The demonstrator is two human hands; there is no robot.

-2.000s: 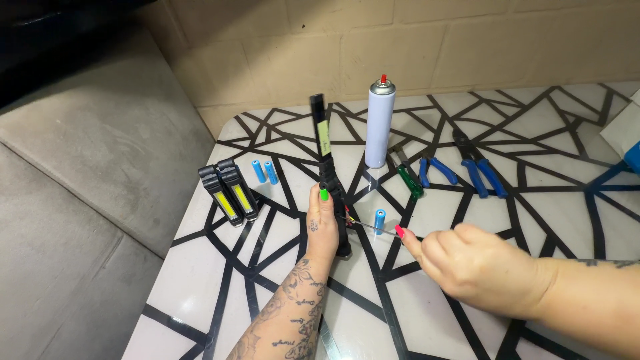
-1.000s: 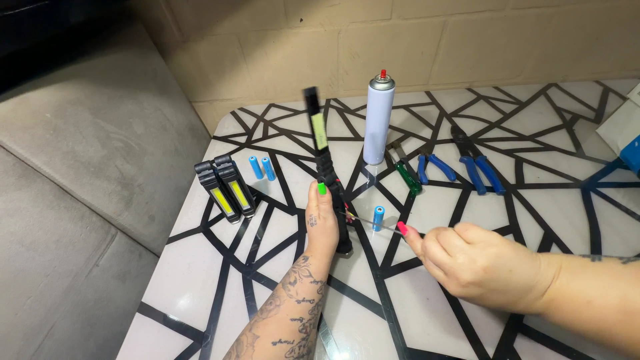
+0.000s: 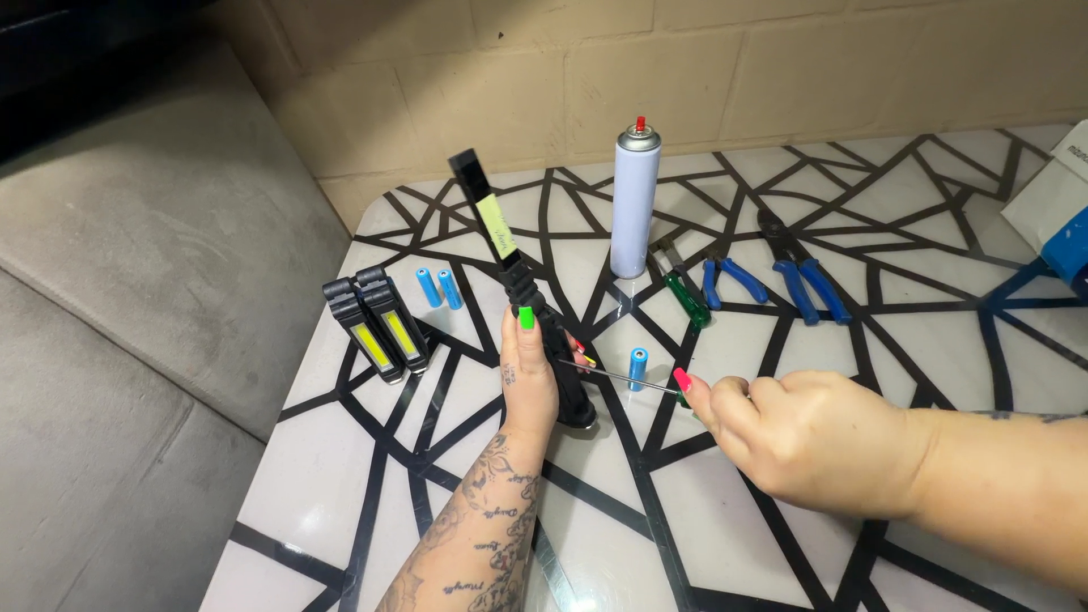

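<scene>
A black folding work light (image 3: 567,387), opened out with its upper panel raised, is gripped in my left hand (image 3: 531,365). A yellowish label with writing is on that panel. My right hand (image 3: 786,425) is closed round a screwdriver (image 3: 625,376); its thin shaft reaches left to the side of the light's body, and the fingers hide most of the green handle. Whether the tip sits in a screw cannot be told. Behind the shaft a blue cylindrical battery (image 3: 637,370) stands upright on the table.
Two folded work lights (image 3: 387,331) stand at the left, near two blue batteries (image 3: 439,289). Behind are a spray can (image 3: 636,208), a green-handled tool (image 3: 685,299), small blue-handled pliers (image 3: 735,282) and larger blue-handled pliers (image 3: 803,276). A white package (image 3: 1054,191) lies at the right edge.
</scene>
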